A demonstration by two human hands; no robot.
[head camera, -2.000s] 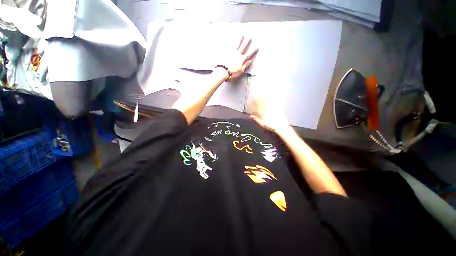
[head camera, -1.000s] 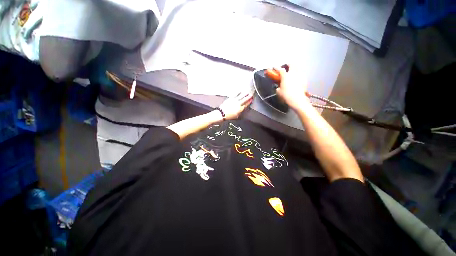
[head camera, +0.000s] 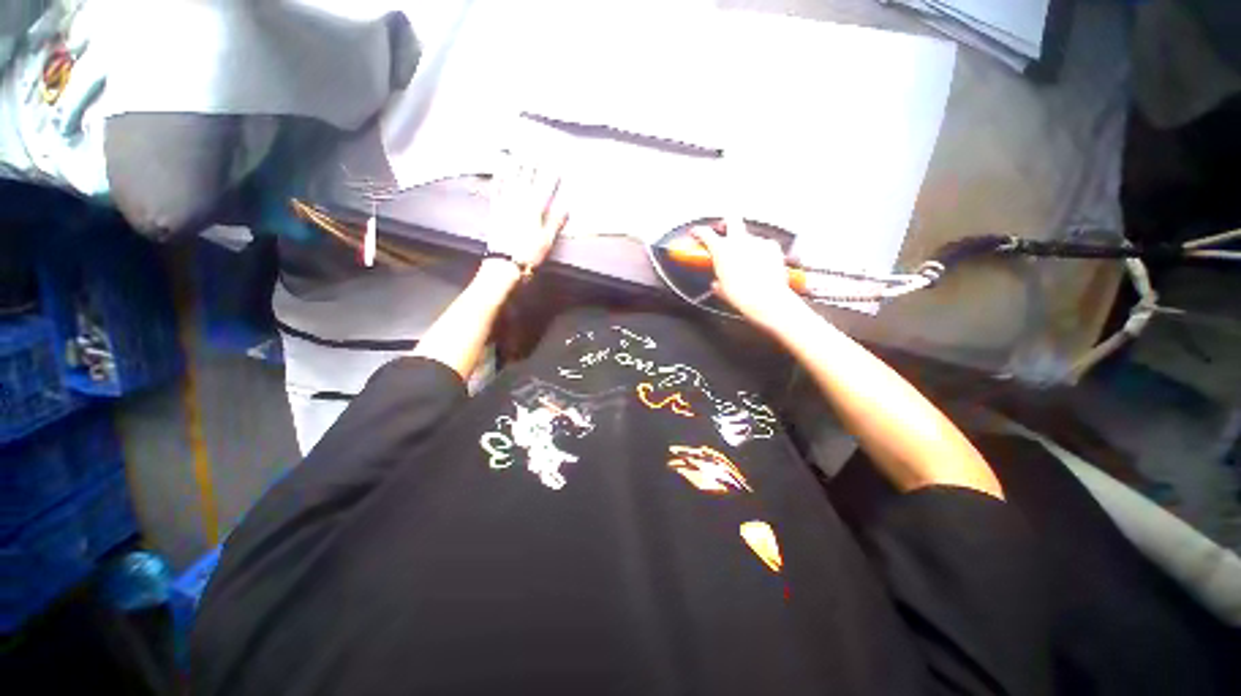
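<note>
A pale garment panel (head camera: 817, 123) lies flat on the ironing table, with a thin dark slit across its middle. My right hand (head camera: 742, 265) grips the orange handle of the steam iron (head camera: 687, 282), whose tip points left at the panel's near edge. My left hand (head camera: 528, 224) lies on the panel's near left part, left of the iron, fingers pointing away from me. It holds nothing that I can see.
A braided hose (head camera: 871, 284) runs right from the iron and turns black. A stack of panels (head camera: 1000, 30) lies at the far right. Pale cloth (head camera: 259, 61) covers a rounded form at left. Blue crates (head camera: 61, 503) stand lower left.
My right hand has taken hold of the iron from its place at right, and the iron now points left near the front edge. My left hand has moved left across the panel.
</note>
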